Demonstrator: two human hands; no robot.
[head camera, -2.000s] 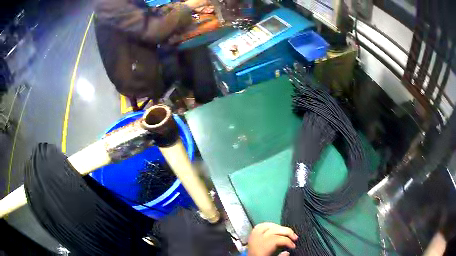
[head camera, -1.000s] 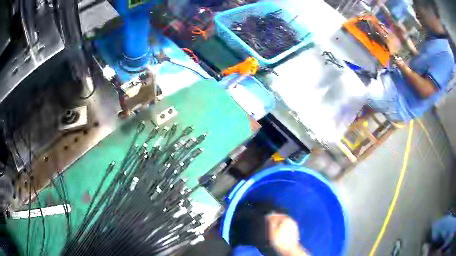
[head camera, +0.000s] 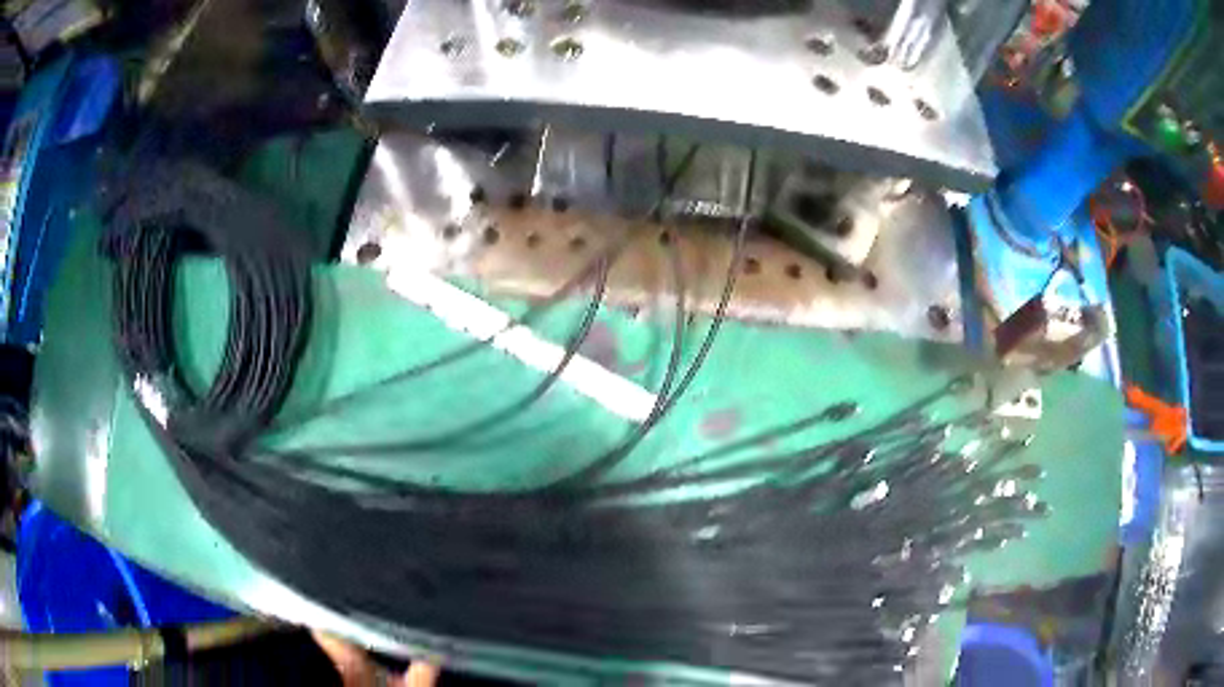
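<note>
Many black cables (head camera: 564, 550) lie side by side across the green mat (head camera: 363, 376). Their connector ends (head camera: 926, 497) fan out at the right. At the left they form a thick coiled loop tied with a pale band (head camera: 150, 399). Several cables arch up from the mat into the press below the platen. A silver strip (head camera: 524, 349) lies slanted on the mat. Only the fingers of my left hand (head camera: 376, 666) show, at the mat's front edge, cut off by the bottom of the picture; any grip is hidden. My right hand is out of the picture.
The upper platen (head camera: 671, 87) overhangs the press bed (head camera: 537, 242) behind the mat. A small metal block (head camera: 1020, 403) is at the mat's right. Blue bins (head camera: 67, 577) are at lower left and lower right. A tan pole (head camera: 121, 648) crosses the lower left.
The view has swung from the left side, then the right side, to face the press. My left hand is seen only as fingertips; the hand over the right bin is out of view.
</note>
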